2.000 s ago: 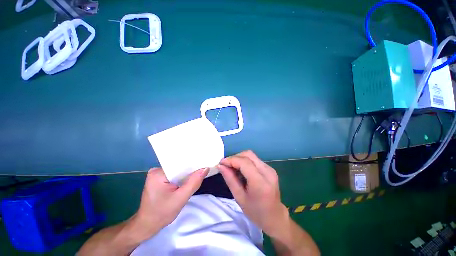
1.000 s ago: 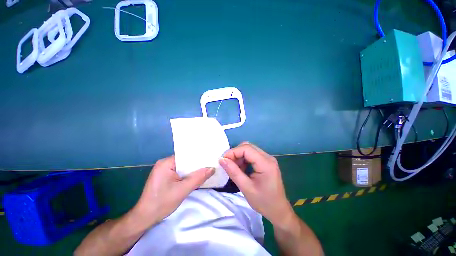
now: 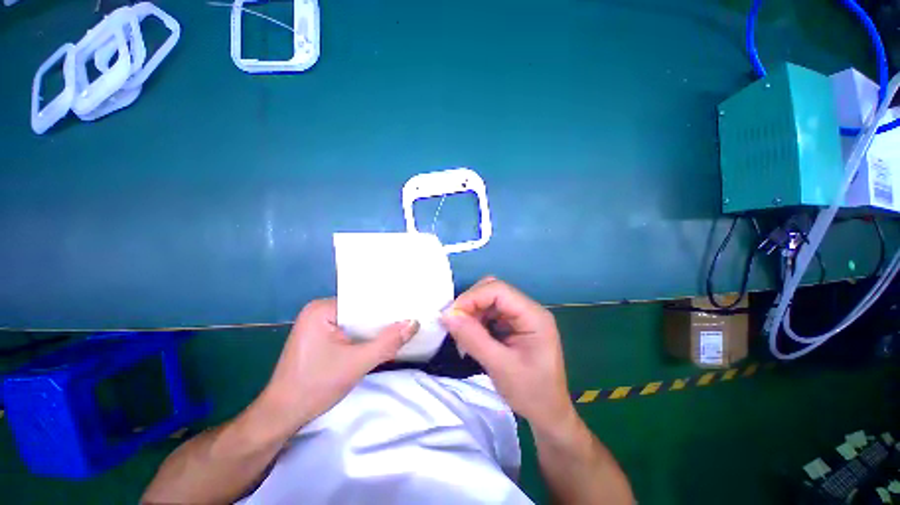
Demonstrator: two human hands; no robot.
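Observation:
My left hand (image 3: pixel 340 345) holds a white sheet (image 3: pixel 390 286) with the thumb on top, near the front edge of the bench. My right hand (image 3: pixel 508 340) is at the sheet's right edge, thumb and forefinger pinched together; a tiny pale piece seems to show at the fingertips, too small to tell clearly. A white plastic frame (image 3: pixel 447 180) lies on the green mat just beyond the sheet, which covers its lower left corner. A thin white wire (image 3: pixel 438 211) crosses the frame's opening.
Another white frame with a wire (image 3: pixel 308 35) lies at the back left, beside an overlapping pile of frames (image 3: pixel 104 74). A teal-green box (image 3: pixel 780 143) with blue tube and cables stands at the right. A blue stool (image 3: pixel 89 404) and a cardboard box (image 3: pixel 706 333) are below.
The sheet has turned more upright since the earliest frame. My right fingertips have moved slightly off the sheet's edge to the right. The view has shifted a little.

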